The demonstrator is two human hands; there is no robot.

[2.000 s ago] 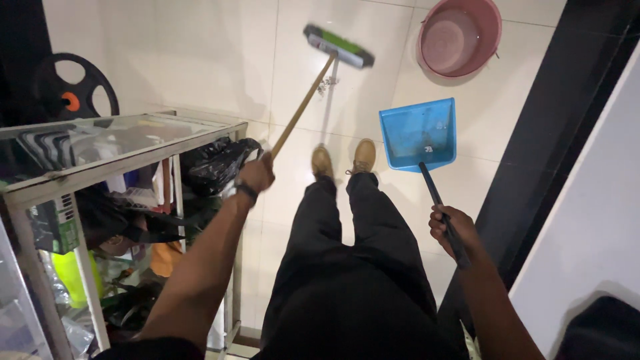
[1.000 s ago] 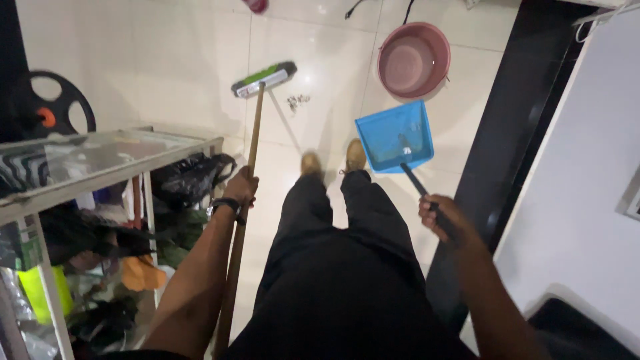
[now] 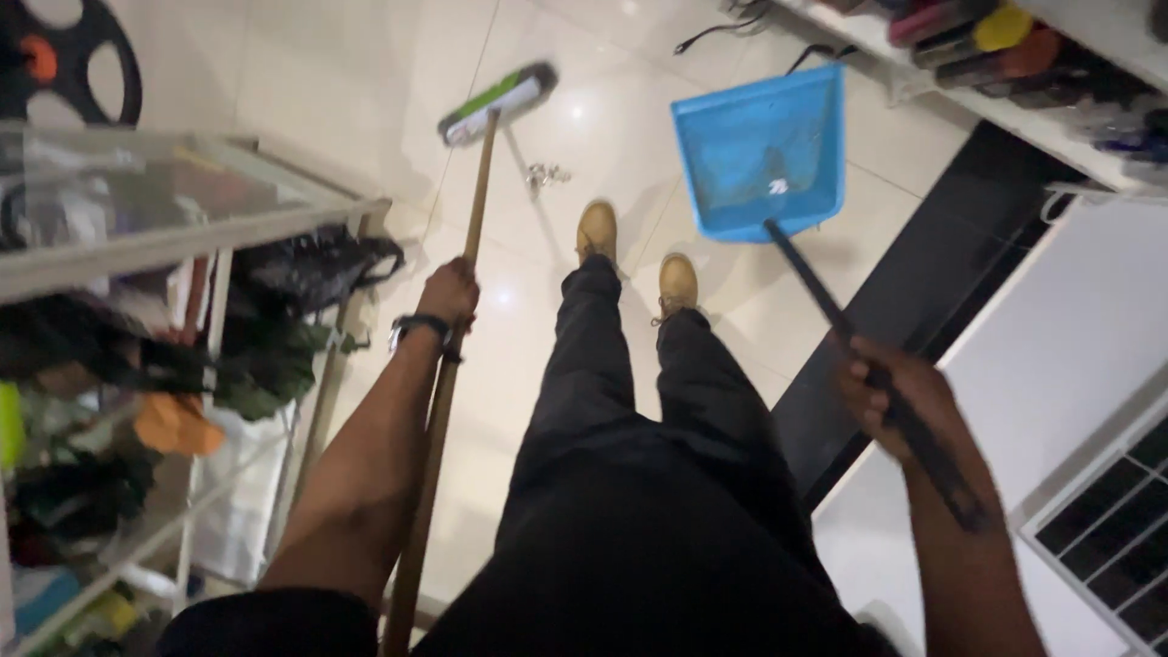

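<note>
My left hand [image 3: 449, 297] is closed around the wooden handle of a push broom [image 3: 498, 102], whose green and white head rests on or just over the tiles at the upper left. A small pile of debris [image 3: 547, 175] lies on the floor right of the broom head. My right hand [image 3: 890, 392] grips the black handle of a blue dustpan [image 3: 762, 155]. The pan, with a small white bit inside, is in front of my right boot, to its right. Whether it touches the floor I cannot tell.
A glass-topped shelf unit [image 3: 182, 239] full of bags stands on my left. Beyond it is a black wheel with an orange hub [image 3: 38, 58]. A white shelf [image 3: 899, 68] with assorted items is at the upper right, a black cable [image 3: 721, 32] beside it. My tan boots [image 3: 598, 230] stand on the tiles.
The view has turned and shifted: the pink bucket has left it and the right-hand shelf has come in. Both hands keep their holds. The broom head is now left of the debris, as one second ago.
</note>
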